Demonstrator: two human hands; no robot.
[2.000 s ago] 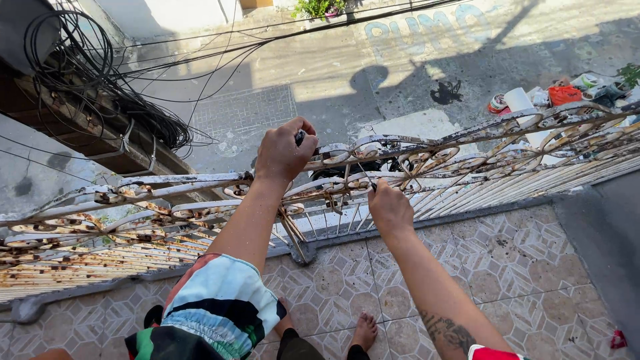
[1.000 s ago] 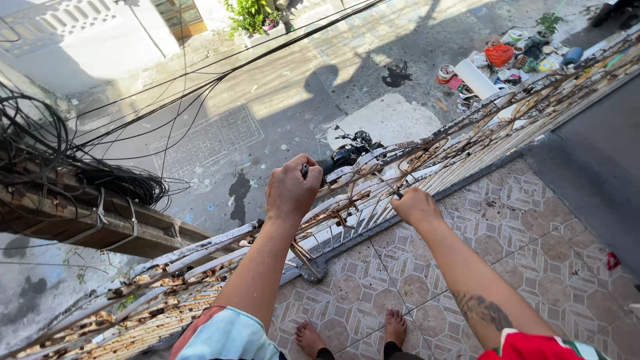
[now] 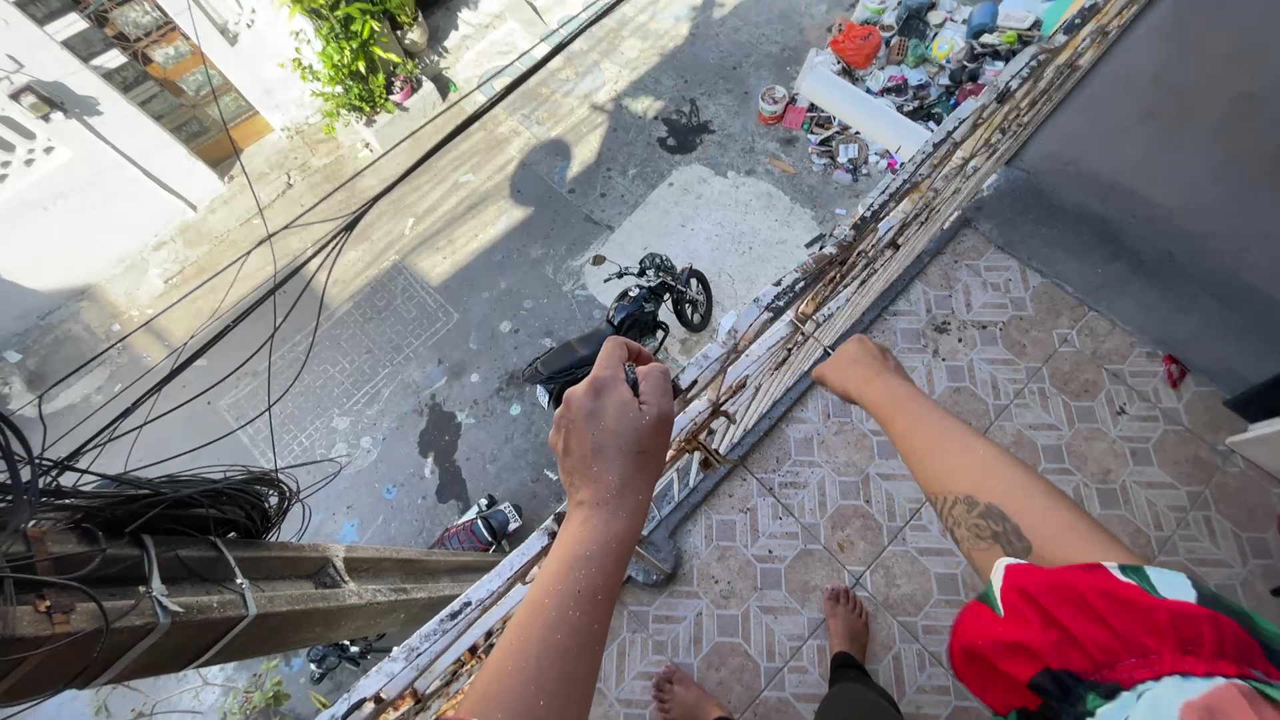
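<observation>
A rusty metal balcony railing (image 3: pixel 715 395) with peeling white paint runs diagonally through the view. My left hand (image 3: pixel 612 425) is closed around a small dark object (image 3: pixel 632 378) just over the railing's outer side; what the object is cannot be told. My right hand (image 3: pixel 862 370) is a fist at the railing's inner side. A thin metal piece (image 3: pixel 812 334) reaches from its fingers towards the bars; whether it is a tool or part of the railing is unclear. Fine pale specks lie on my left hand and forearm.
My bare feet stand on the patterned floor tiles (image 3: pixel 850 500), beside a grey wall (image 3: pixel 1140 190). Below in the street are a black motorcycle (image 3: pixel 610 325), a rubbish heap (image 3: pixel 930 70) and a potted plant (image 3: pixel 350 60). Black cables (image 3: pixel 150 505) hang by a concrete pole (image 3: pixel 290 590) at left.
The view has turned, so the railing lies more steeply and more of the street shows. Both hands have stayed closed at the railing, and they appear farther apart than in the earlier frames.
</observation>
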